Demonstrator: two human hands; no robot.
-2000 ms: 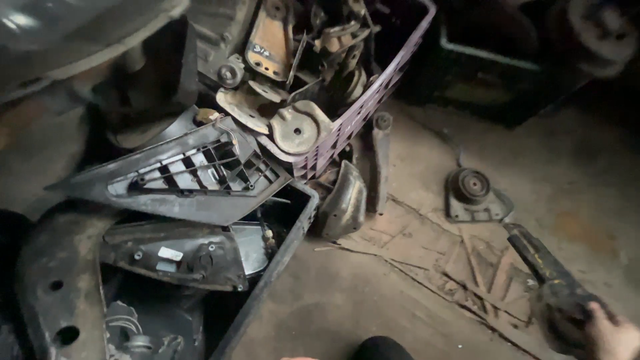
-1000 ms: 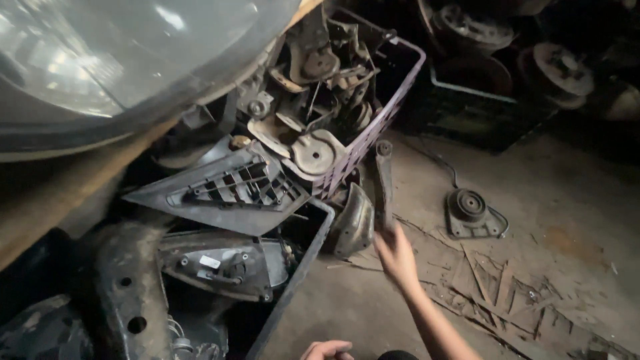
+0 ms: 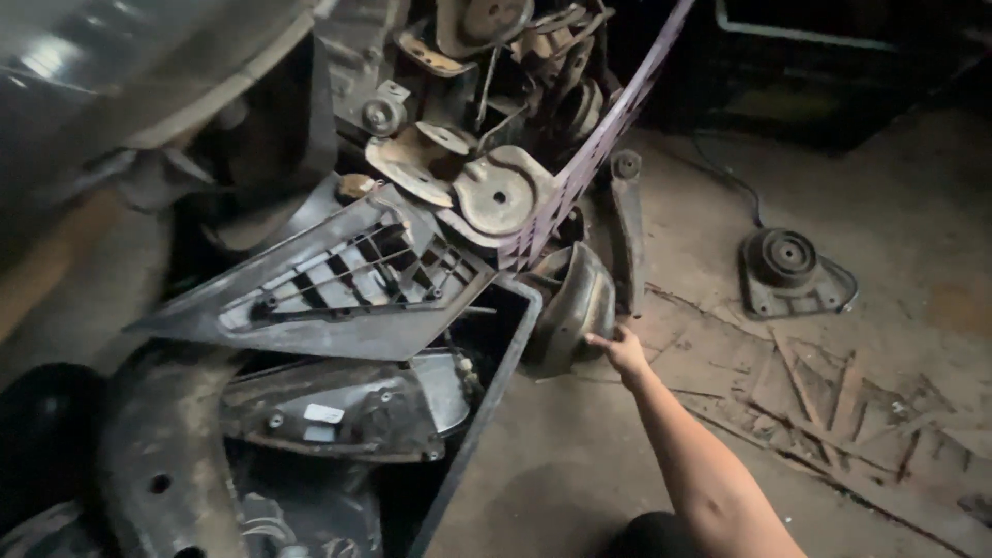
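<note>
My right hand reaches in from the lower right, its thumb and fingers at the lower right edge of a curved dark metal part on the floor; whether they close on it cannot be told. Just beyond stands a long narrow metal arm with a round bushing at its upper end, against the purple plastic crate. The crate holds rusty metal brackets and a round metal plate with a hole. My left hand is out of view.
A black bin holds dark plastic parts, with a ribbed triangular plastic panel across its top. A round rubber-topped mount lies on the floor at right, near scattered wood strips. A dark crate stands behind.
Two seconds ago my right hand was at a long dark part at the lower right; a second ago it was by the narrow arm. It is now at the curved part. My left hand has left view.
</note>
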